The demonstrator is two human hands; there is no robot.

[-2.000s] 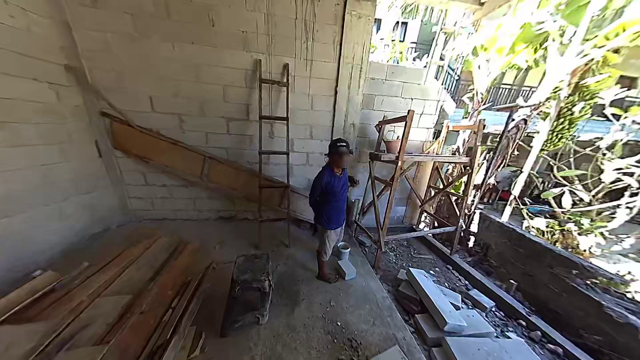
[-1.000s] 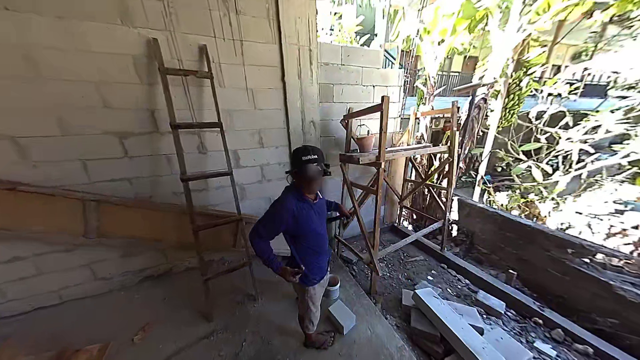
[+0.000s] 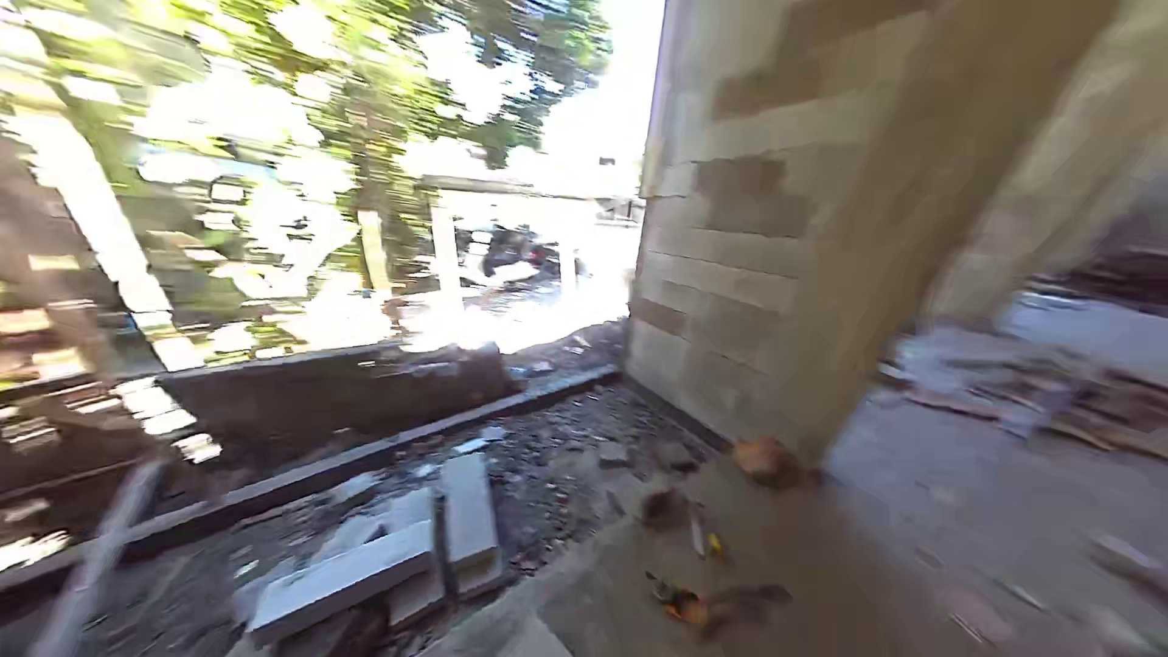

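Neither of my hands shows in the head view. Grey-white blocks (image 3: 342,579) lie stacked on the rubble at the lower left, and another long block (image 3: 471,506) lies beside them. On the concrete floor, a blurred orange and dark object (image 3: 680,604) lies near a small yellow item (image 3: 714,546). An orange-brown rounded object (image 3: 765,459) rests at the foot of the pillar. Motion blur hides what these small items are.
A block wall (image 3: 730,265) ends in a plastered pillar (image 3: 922,210) at the right. A low wall (image 3: 328,401) and a narrow concrete ledge (image 3: 301,482) border the gravel (image 3: 557,484). Blurred loose material (image 3: 1086,392) lies on the floor beyond the pillar.
The view has swung far to the right. The person in blue, the ladder and the wooden scaffold with the pot, all in view earlier, are out of the frame.
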